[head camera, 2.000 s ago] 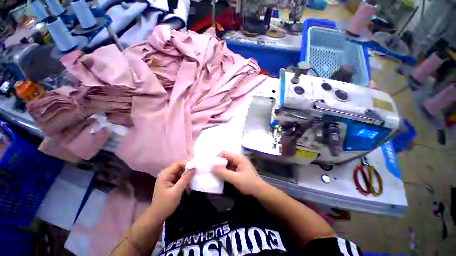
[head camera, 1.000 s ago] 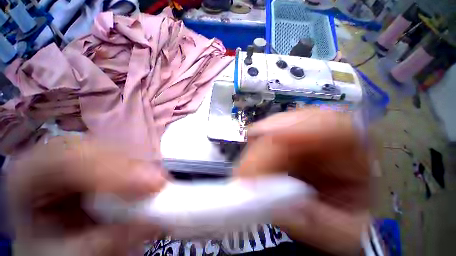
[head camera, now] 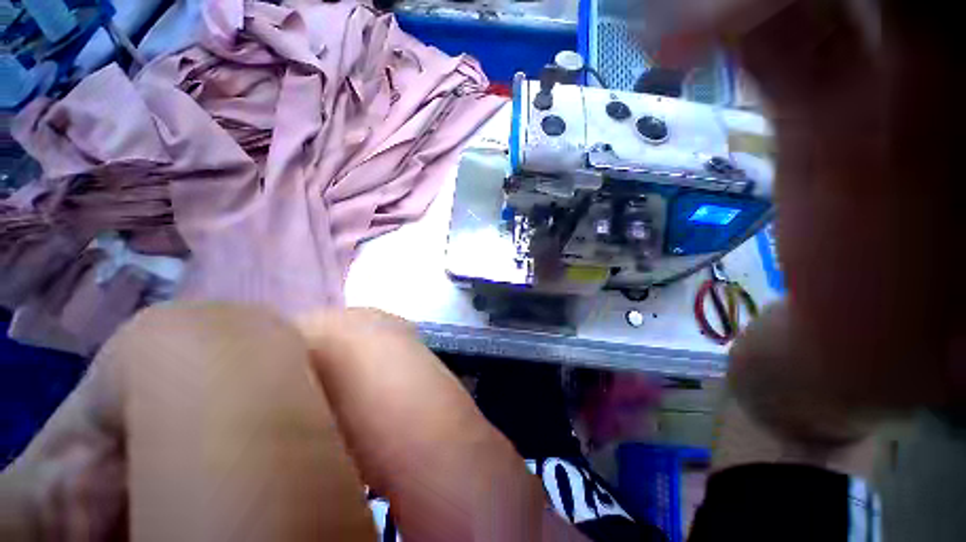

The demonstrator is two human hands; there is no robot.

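Note:
My left hand [head camera: 212, 423] is large, close to the camera and blurred at the lower left, in front of the table edge. My right hand [head camera: 837, 233] is a dark, blurred shape very close at the right, cut off by the picture's edge. What either hand holds cannot be seen. The white piece does not show. The overlock machine [head camera: 646, 148] stands on the white table with its blue screen lit. The pink fabric pile [head camera: 286, 148] lies to its left, with a white tie strip [head camera: 138, 267] at its lower left.
Scissors [head camera: 725, 309] with red and yellow handles lie at the right of the machine. A pale blue basket [head camera: 625, 48] stands behind it, partly covered. A blue crate [head camera: 648, 482] is below the table's front edge [head camera: 572, 347].
My hands have moved apart and closer to the camera; the right went up and right. The white piece that was between them is out of sight. The scissors and blue screen show again.

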